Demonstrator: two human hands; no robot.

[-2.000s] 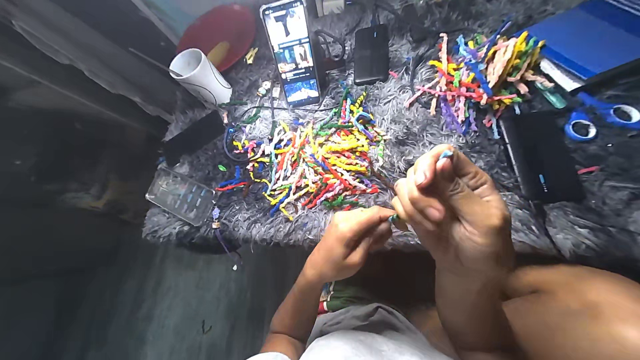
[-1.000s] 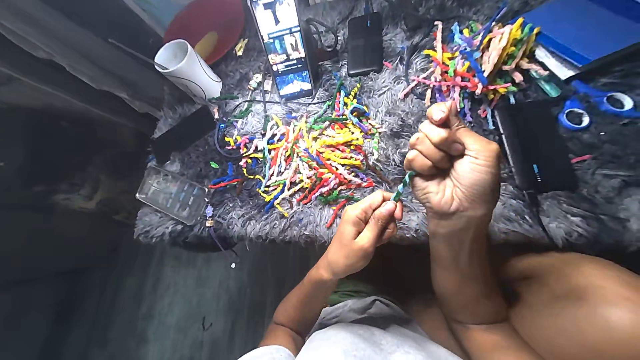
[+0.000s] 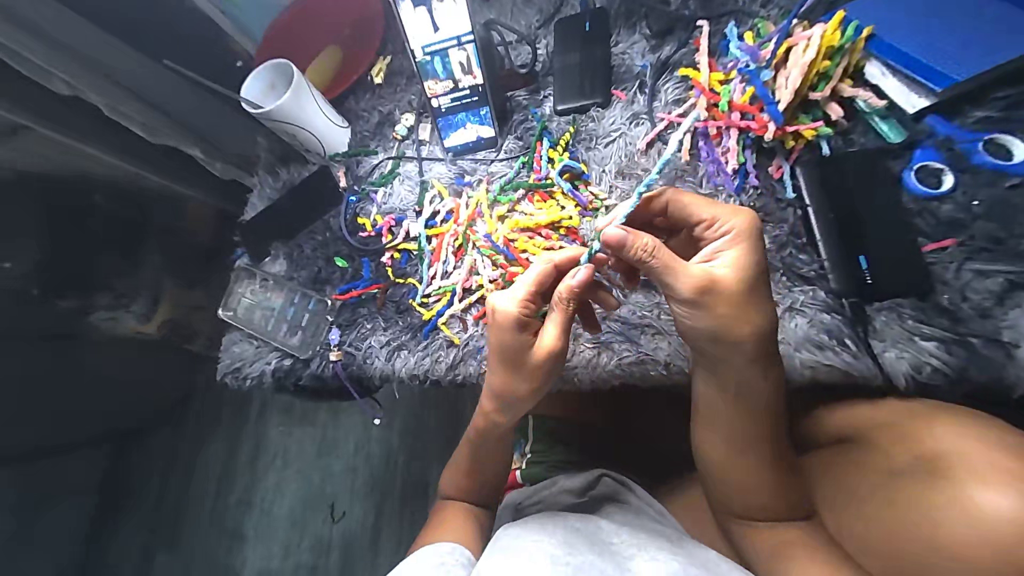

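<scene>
A twisted strand of light blue and green fuzzy craft stem runs between my hands, its pale upper end rising over the right-hand pile. My left hand pinches its lower end between thumb and fingers. My right hand grips it just above, thumb against the fingers. Behind my left hand lies a loose pile of short twisted stems in yellow, red, white, green and blue. A second pile of multicoloured twisted stems lies beyond my right hand.
Grey shaggy cloth covers the table. Around the piles are a lit phone, a white cup, a red plate, black power banks, a clear phone case, blue-handled scissors and a blue folder.
A long pale blue end of the strand now rises above my right hand. My right hand has moved down closer to my left, from a raised fist to a pinch.
</scene>
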